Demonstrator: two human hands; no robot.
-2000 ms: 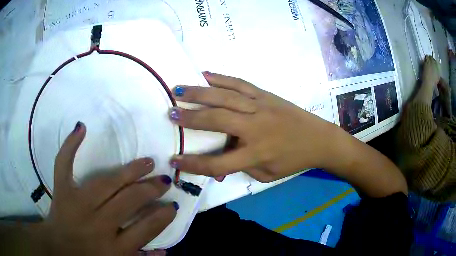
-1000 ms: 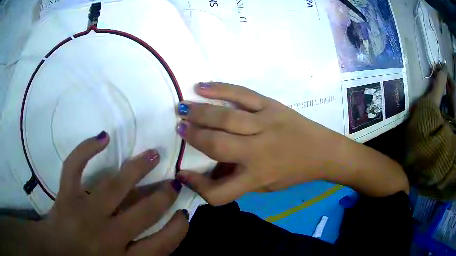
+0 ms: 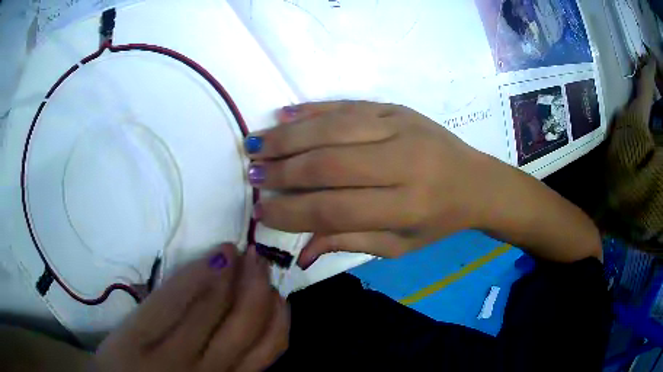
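Note:
The white housing (image 3: 211,167) lies on the table in front of me. The red-and-black wire pair (image 3: 190,64) runs in a ring on it and bends inward at the near side. Black connectors sit at the far edge (image 3: 107,25), at the left (image 3: 45,282) and beside my right hand (image 3: 274,254). Another dark piece (image 3: 153,275) stands where the wire bends inward. My right hand (image 3: 349,178) lies flat, its fingertips on the right part of the ring. My left hand (image 3: 211,312) has thumb and finger together at the wire near the right connector; the grip itself is partly hidden.
The printed table cover (image 3: 465,120) has pictures at right. A person's arm in a brown ribbed sleeve (image 3: 634,167) is at the right edge, by a white piece (image 3: 629,36). Below the table edge are blue floor, a yellow line (image 3: 454,275) and a small white object (image 3: 490,302).
My left hand has moved from spread over the housing to the wire near the right connector. The inward wire bend and right connector now show. My right thumb has moved off the wire.

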